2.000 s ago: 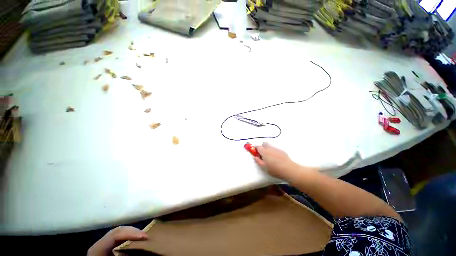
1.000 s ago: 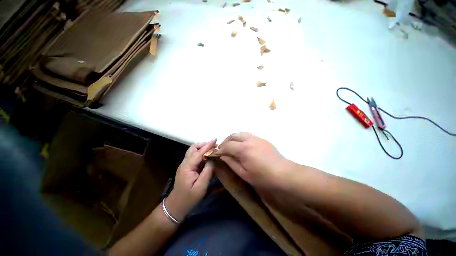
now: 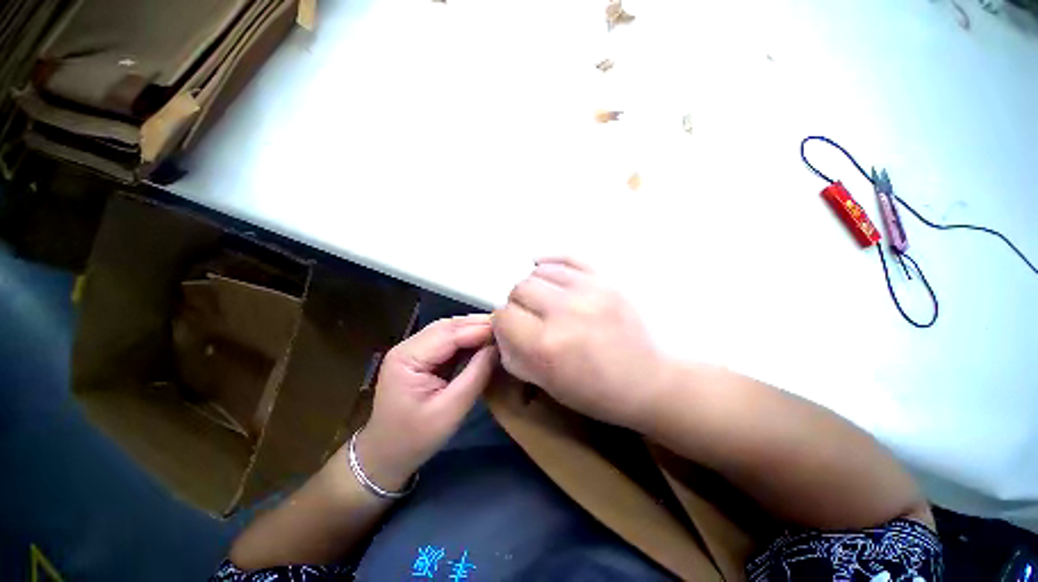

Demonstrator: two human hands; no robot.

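Observation:
A brown bag body (image 3: pixel 592 489) lies over the dark apron, its corner at the table's near edge. My left hand (image 3: pixel 433 392) pinches that corner between thumb and fingers. My right hand (image 3: pixel 575 335) is closed at the same corner, touching the left fingertips; its fingers hide the corner and any tape there. A red lighter-like cylinder (image 3: pixel 851 214) lies on the table to the right. Thread snips (image 3: pixel 890 216) with pinkish handles lie beside it, blades pointing away, with a dark cord looped around them.
The white table (image 3: pixel 455 148) holds a few tan tape scraps (image 3: pixel 609 116) beyond my hands. A stack of brown pieces (image 3: pixel 114 68) is at the table's far left edge. An open cardboard box (image 3: pixel 171 352) stands below the left table edge.
The view has shifted left and down, showing more of the box. Both hands stay together at the bag corner. Two seconds ago my right hand held the red cylinder; it now lies on the table.

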